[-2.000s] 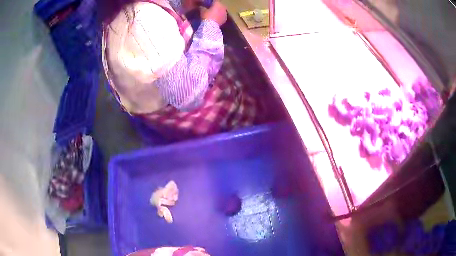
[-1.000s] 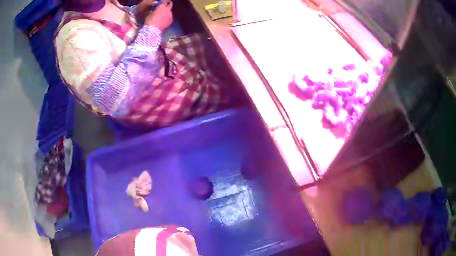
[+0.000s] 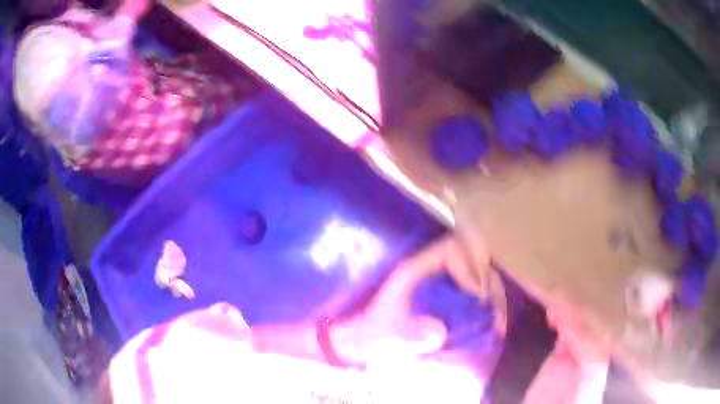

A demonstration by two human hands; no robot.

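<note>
My left hand (image 3: 403, 304), blurred, is at the lower middle with a strap or band at its wrist. Its fingers are around a deep blue hair piece (image 3: 458, 312), held at the bench edge by the tray's right corner. A blurred pink shape at the lower right looks like part of my right hand (image 3: 564, 359); its fingers and anything in them cannot be made out. A small white thing (image 3: 651, 292), possibly the glue bottle, lies on the bench with red beside it.
Several blue hair pieces (image 3: 517, 118) curve along the back of the brown bench (image 3: 545, 213). A blue tray (image 3: 276, 181) holds a pale scrap (image 3: 170, 268) and a dark round part (image 3: 252, 227). A co-worker in a checked apron (image 3: 142, 130) sits upper left. A glowing cabinet (image 3: 276, 39) stands at the top.
The view has swung right towards the bench. The tray, co-worker and cabinet have shifted left and up. My left hand with the hair piece has come into view, as has the pink shape.
</note>
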